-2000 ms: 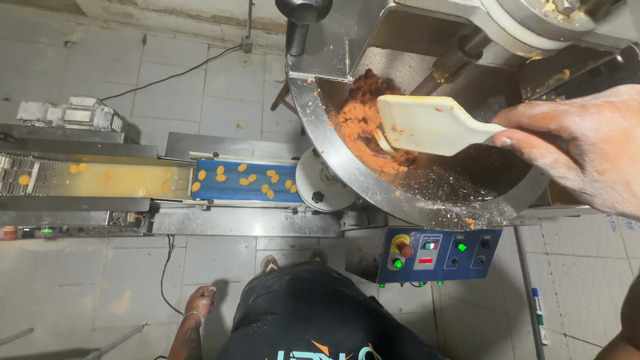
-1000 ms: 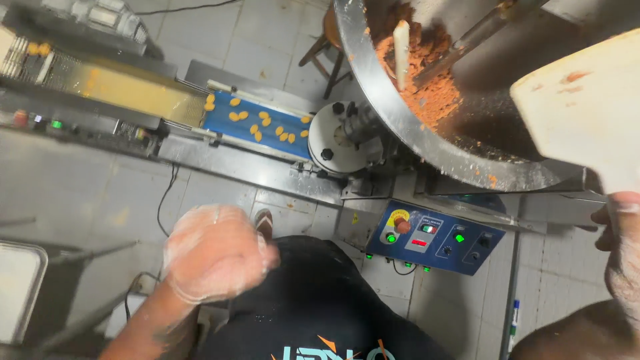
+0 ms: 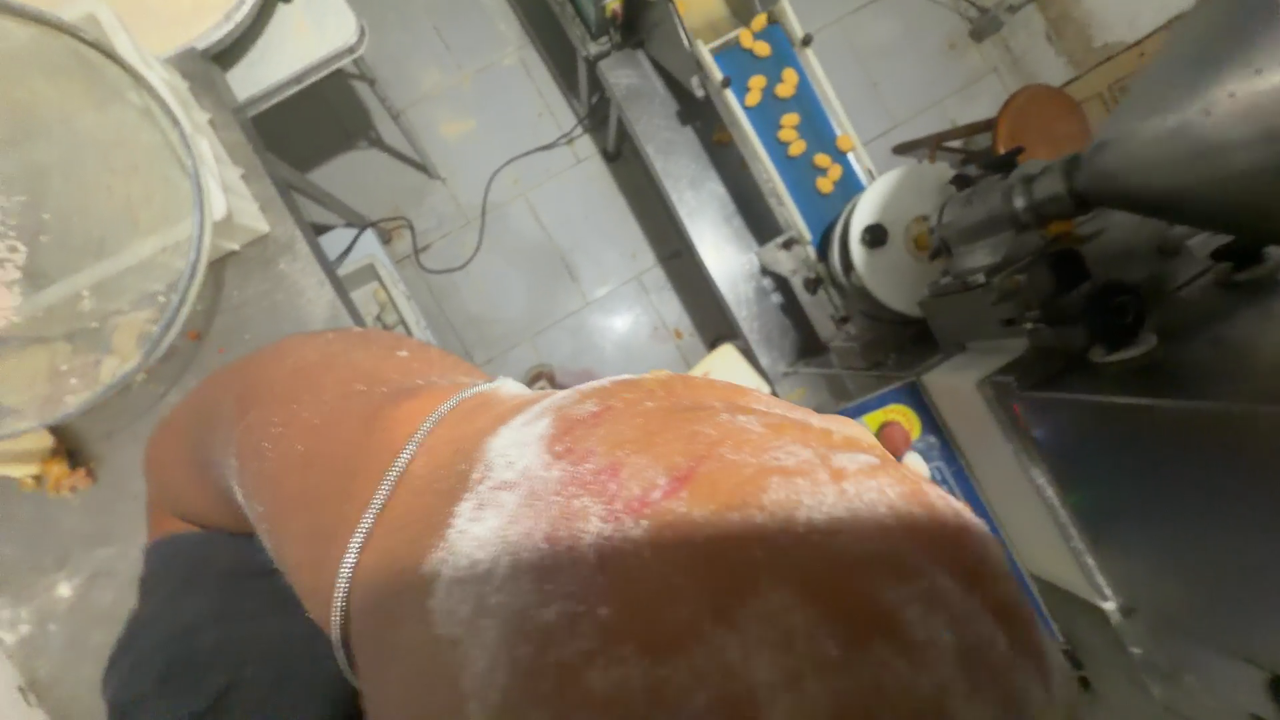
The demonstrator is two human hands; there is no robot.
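My left hand (image 3: 720, 540), dusted with white powder and marked with red smears, fills the lower middle, very close to the camera. A metal chain bracelet (image 3: 372, 520) circles the wrist. The fingers are out of sight, so what they hold cannot be told. Just beyond the hand's upper edge shows part of a cream-coloured flat piece (image 3: 732, 368); what holds it is hidden. My right hand is not in view. Several small yellow-orange dough pieces (image 3: 789, 120) lie on a blue conveyor belt (image 3: 742, 78), which ends beside a white disc (image 3: 892, 240) on the machine.
A metal machine hopper (image 3: 1190, 130) stands at upper right, above a control panel (image 3: 935, 450) with a red knob. Behind is a brown round-seated stool (image 3: 1042, 122). At left, a large round rimmed container (image 3: 190, 200) rests on a metal table (image 3: 260, 290). A cable (image 3: 483, 205) crosses the tiled floor.
My left hand has come much closer to the camera. The right hand, earlier on a cream scraper at the bowl of reddish mass, has left view. The view has turned toward the left-hand table.
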